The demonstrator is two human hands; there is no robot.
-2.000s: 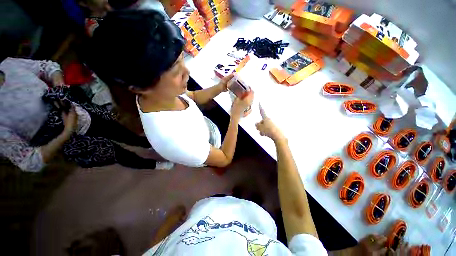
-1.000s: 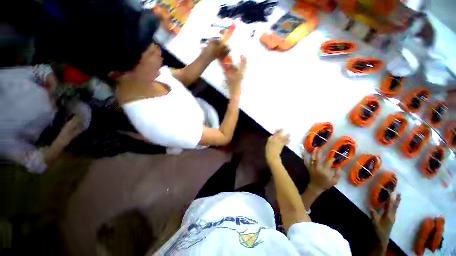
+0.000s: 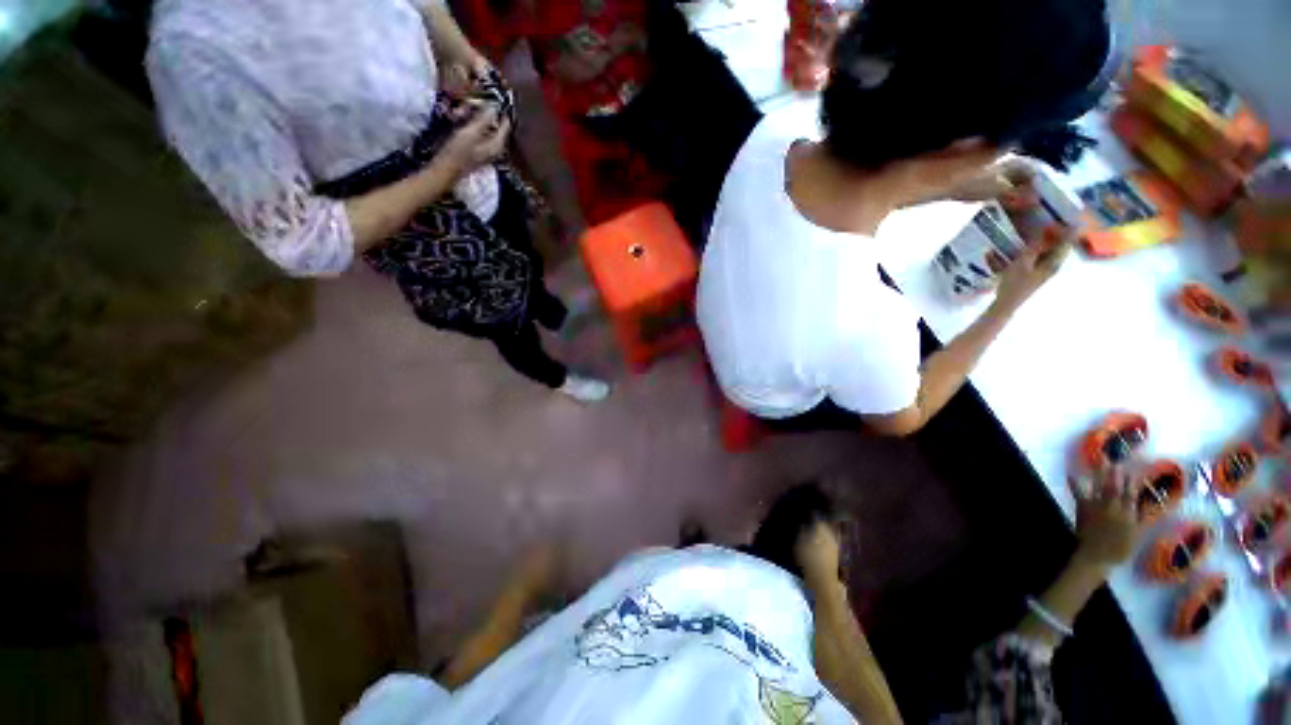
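My right hand (image 3: pixel 818 550) is low in front of my white printed shirt, beside a dark shape, away from the bench; its fingers are too blurred to read. My left forearm reaches up at the lower left, and my left hand (image 3: pixel 535 569) is a faint blur over the floor. I cannot tell whether either holds anything. Orange-and-black coiled bundles (image 3: pixel 1178 550) lie in rows on the white bench (image 3: pixel 1055 375) at the right, away from both hands.
A person in white (image 3: pixel 793 290) handles a printed box at the bench. Another person (image 3: pixel 305 121) stands upper left. A braceleted hand (image 3: pixel 1104 517) is at the coils. A red-orange stool (image 3: pixel 640 262) stands between them. Brown cartons (image 3: pixel 340 623) are lower left. Orange boxes (image 3: pixel 1189 121) are upper right.
The view has swung left, so the bench and coils sit further right. My right hand has left the bench edge and dropped lower. My left forearm now shows. The stool has come into view.
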